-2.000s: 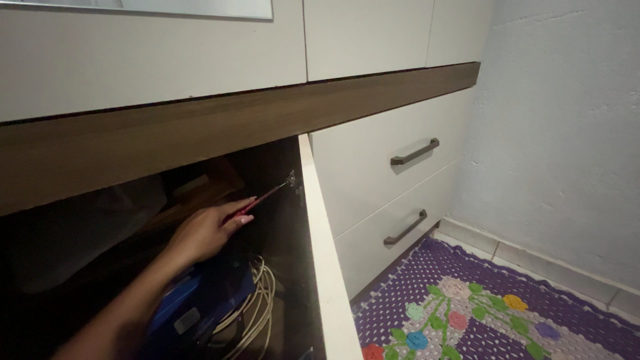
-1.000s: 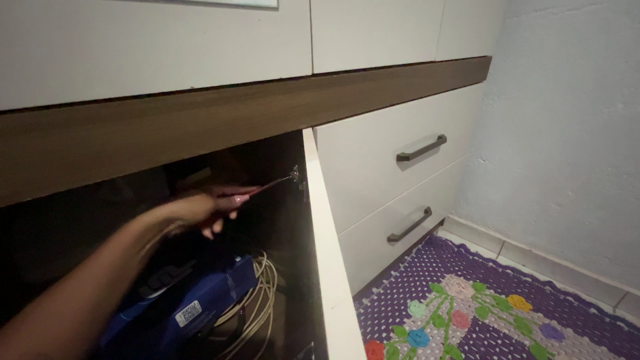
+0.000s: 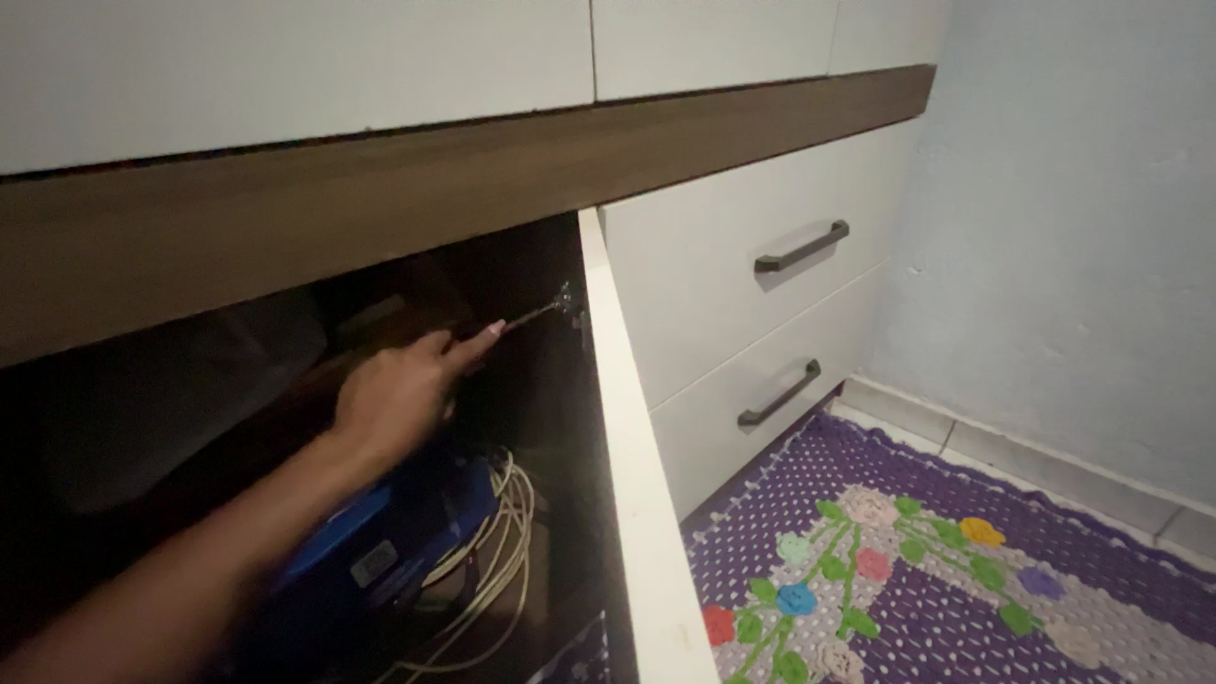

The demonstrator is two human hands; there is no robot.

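My left hand (image 3: pixel 394 389) reaches in from the lower left, inside the open cabinet. It is closed on a thin screwdriver (image 3: pixel 532 316), its handle mostly hidden by the fingers. The shaft points up and right to a metal hinge (image 3: pixel 564 300) near the inner edge of the white cabinet door (image 3: pixel 638 475). At this size I cannot tell whether the tip sits in a screw. My right hand is out of view.
Below my hand lie a blue case or device (image 3: pixel 408 522) and a coiled pale cable (image 3: pixel 518 532). Right of the door are white drawers with dark handles (image 3: pixel 803 247). A purple crocheted rug (image 3: pixel 931 608) covers the floor by the wall (image 3: pixel 1073 237).
The grip has shifted: the red handle seen two seconds ago is now largely covered by my fingers. The screwdriver still points at the hinge, and the door has not plainly moved.
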